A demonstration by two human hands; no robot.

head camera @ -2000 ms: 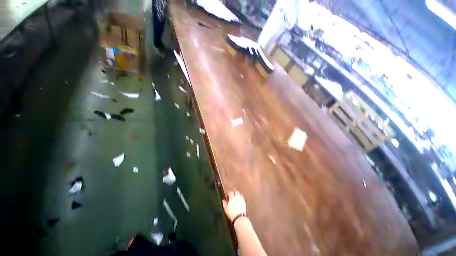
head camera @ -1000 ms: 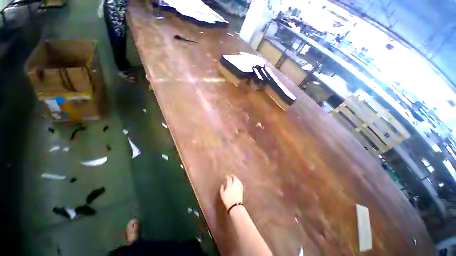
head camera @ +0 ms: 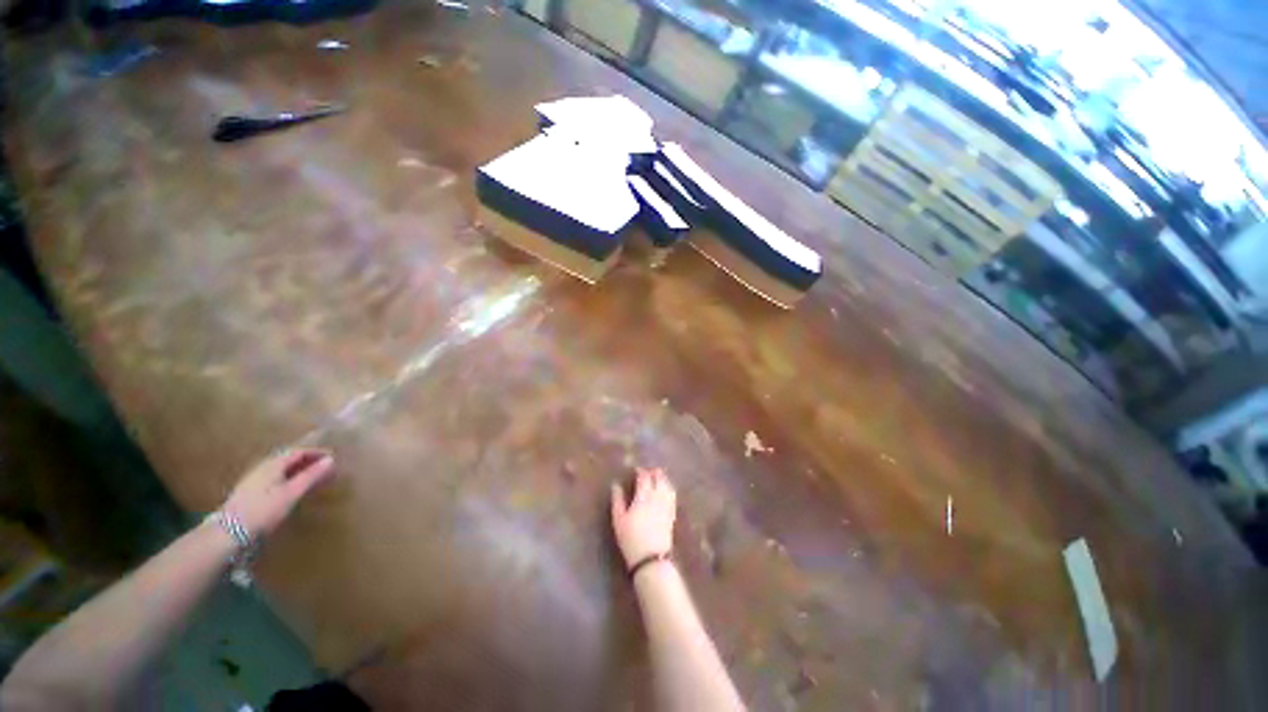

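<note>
My left hand (head camera: 281, 487) is over the table near its left edge, fingers a little apart, holding nothing. My right hand (head camera: 645, 516) is over the middle of the brown table (head camera: 459, 543), also empty. Beyond both hands stands a broad cut-piece stack (head camera: 563, 181), dark fabric layers with white paper on top and brown paper beneath. A long narrow stack (head camera: 744, 223) lies at its right, with smaller dark pieces with white tops between them. Neither hand touches the stacks.
Black shears (head camera: 271, 124) lie on the table at the upper left. Dark fabric (head camera: 237, 10) is cut off at the top edge. A pale strip (head camera: 1090, 609) and small scraps lie at the right. Shelves and a pale wooden slatted rack (head camera: 946, 181) stand beyond the far edge.
My left hand has come into view at the left. The stacks and shears appear nearer and larger. The floor box and the other person have left the view. My right hand remains empty.
</note>
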